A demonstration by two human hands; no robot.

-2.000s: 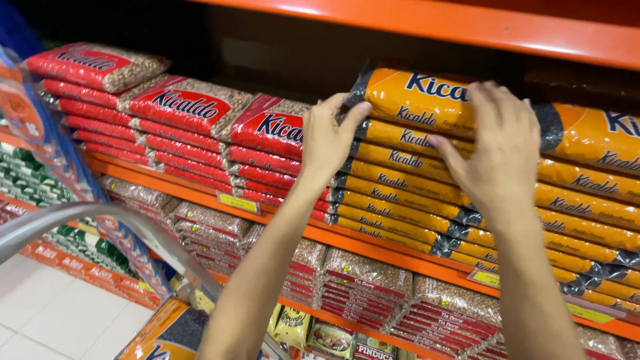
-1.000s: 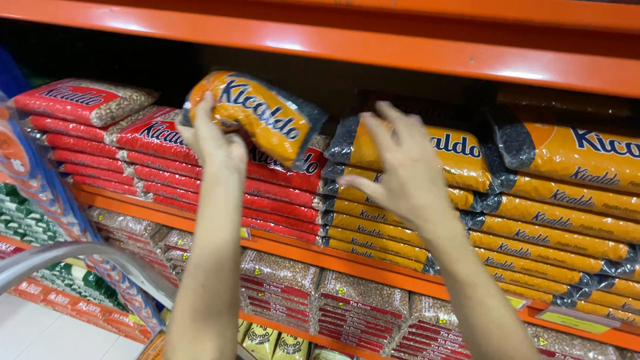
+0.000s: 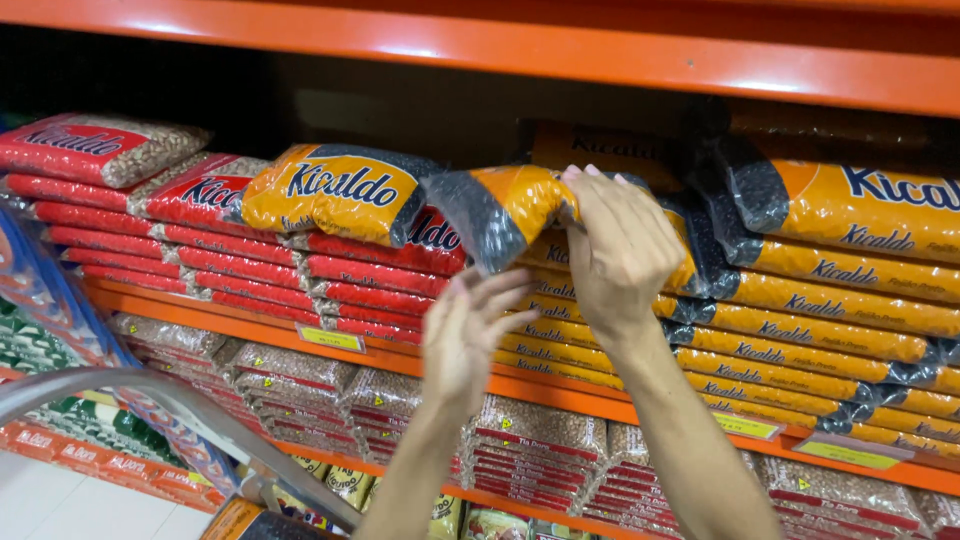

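My right hand [image 3: 626,247] grips an orange Kicaldo bag of black beans [image 3: 517,202] by its right end; the bag tilts, its clear left end hanging down. Just below that end is my left hand [image 3: 469,326], fingers spread, holding nothing. Another orange Kicaldo bag [image 3: 337,191] lies across the top of the red Kicaldo bags of beans [image 3: 375,277]. Behind and right of my right hand rise stacks of orange bags [image 3: 825,300]. Part of the left stack is hidden by my hands.
An orange metal shelf [image 3: 480,52] runs overhead. Below, a lower shelf holds stacked bags of brown beans [image 3: 532,435]. A curved metal bar [image 3: 187,397] crosses at lower left, near another orange bag [image 3: 262,521]. Yellow price tags [image 3: 330,339] hang on the shelf edge.
The orange bag that my left hand held up a second ago now lies on the red bags, let go. My right hand has taken hold of another orange bag and raised its left end.
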